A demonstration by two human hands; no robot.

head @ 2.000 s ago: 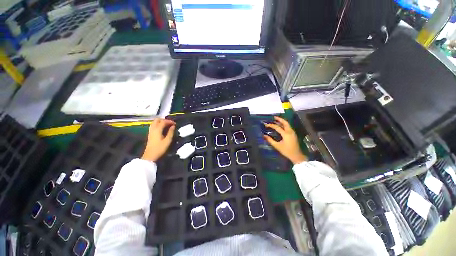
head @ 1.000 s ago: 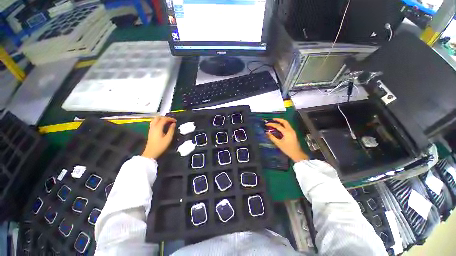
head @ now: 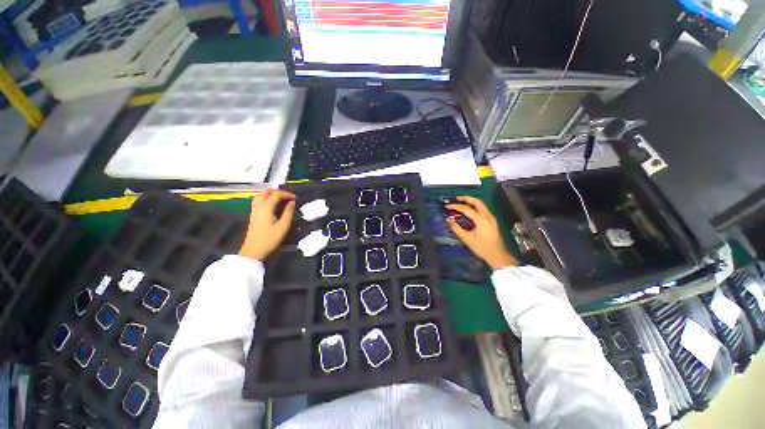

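Observation:
My right hand [head: 478, 235] rests on the small dark computer mouse [head: 460, 219], which shows a red glow, on a dark mouse pad [head: 453, 261]. My left hand [head: 268, 224] lies at the upper left edge of the centre foam tray [head: 285, 352], fingers curled; whether it grips the tray edge or anything else is not clear. The tray holds several dark-faced smartwatch units [head: 374, 299] with pale rims in its three right columns. Two white irregular pieces [head: 314, 244] lie near my left hand, in the tray's upper left part.
A monitor [head: 377, 38] and keyboard [head: 387, 145] stand behind. The open test box [head: 545, 243] at right holds a small pale piece, with a thin cable [head: 581, 201] hanging in. A second foam tray [head: 168, 251] lies left, a white blister tray [head: 201, 138] behind. Bagged trays [head: 699, 343] lie far right.
The monitor now shows red rows where it was mostly white. The view has shifted slightly. Both hands have stayed in nearly the same places.

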